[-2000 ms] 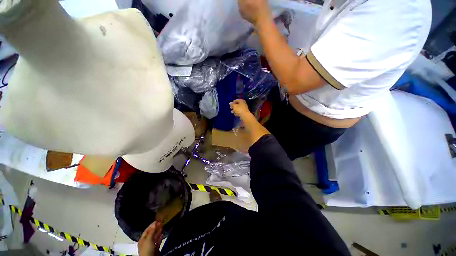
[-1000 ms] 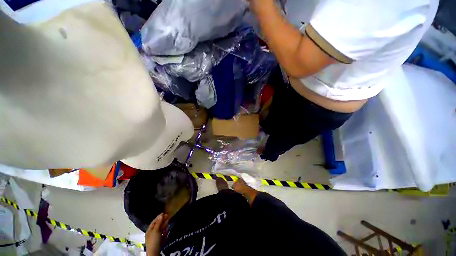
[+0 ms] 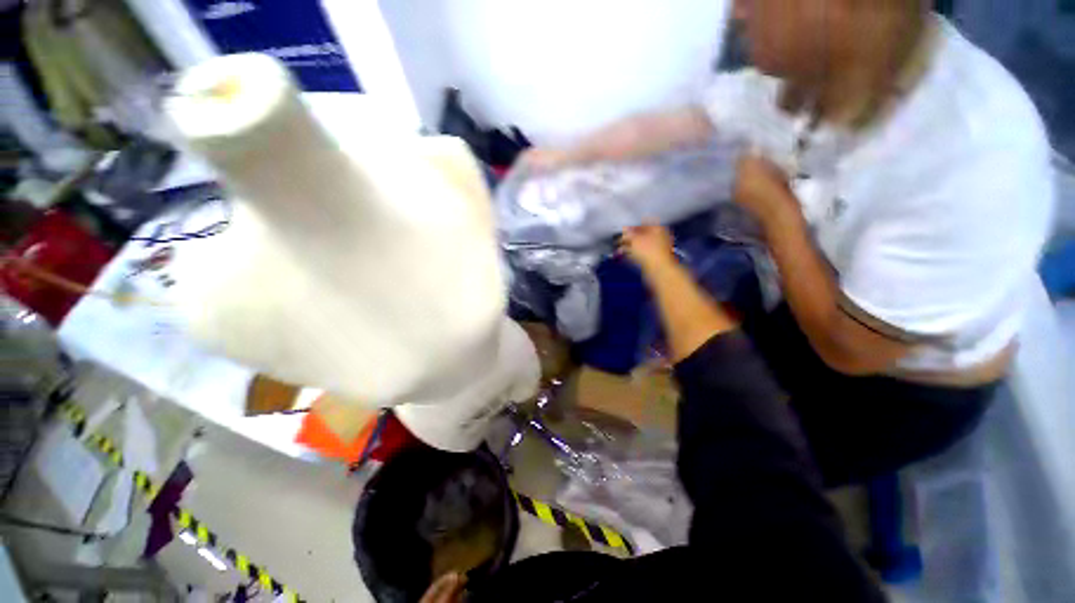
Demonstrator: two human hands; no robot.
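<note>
My right hand (image 3: pixel 648 245) reaches forward, small and blurred, at the edge of the heap of dark blue garments (image 3: pixel 619 312) and clear poly bags (image 3: pixel 575 289). I cannot tell if its fingers hold anything. My left hand (image 3: pixel 444 588) is cut off by the bottom edge, at the near rim of the black bag-lined waste bin (image 3: pixel 375 530). Its grip does not show. The bin holds dark scraps and a brown piece. Another person (image 3: pixel 943 200) in a white top holds a large grey bagged bundle (image 3: pixel 631 194) over the heap with both hands.
A cream dress form (image 3: pixel 354 271) stands large at the left, close to the bin. Behind it is a white-covered table (image 3: pixel 130 318) with an orange piece (image 3: pixel 324 436). Cardboard (image 3: pixel 625 401) and yellow-black tape (image 3: pixel 572 521) lie in front of the heap.
The view has swung up and left. My right hand has come from low near my body to the heap. The other person's bundle now lies stretched between both hands. My left hand stays by the bin.
</note>
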